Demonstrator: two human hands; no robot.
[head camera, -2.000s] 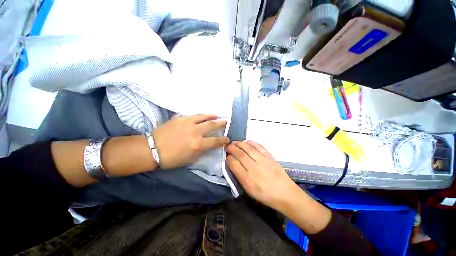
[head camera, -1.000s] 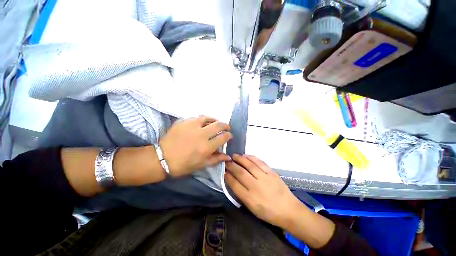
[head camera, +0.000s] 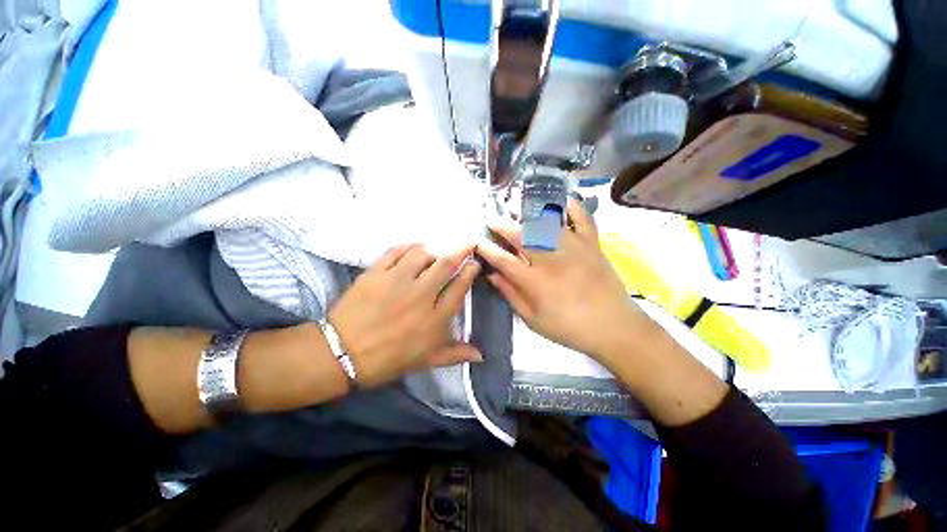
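Note:
The dark grey strip (head camera: 492, 338) runs from the front edge of the table up to the needle area, under my fingers. A white-bound edge (head camera: 480, 405) curves along its left side. My left hand (head camera: 400, 312) lies flat on the pale piece and the strip's edge, thumb out to the right. My right hand (head camera: 566, 281) is at the strip's upper part, fingertips close to the presser foot (head camera: 501, 197) and beside the grey-blue guide block (head camera: 543, 213). Its fingertips meet those of my left hand. The fingertips' hold on the cloth is partly hidden.
The sewing machine head (head camera: 602, 36) with a ribbed knob (head camera: 650, 125) is above. Pale textured fabric (head camera: 197, 177) and dark grey fabric (head camera: 156, 286) lie left. Yellow snips (head camera: 732, 338), thin pens (head camera: 716, 251) and tangled white thread (head camera: 862, 338) lie right. A blue bin (head camera: 841, 468) is below.
My right hand has moved up along the strip to beside the guide block. My left hand's thumb has spread away from its fingers. The machine head shows larger in view.

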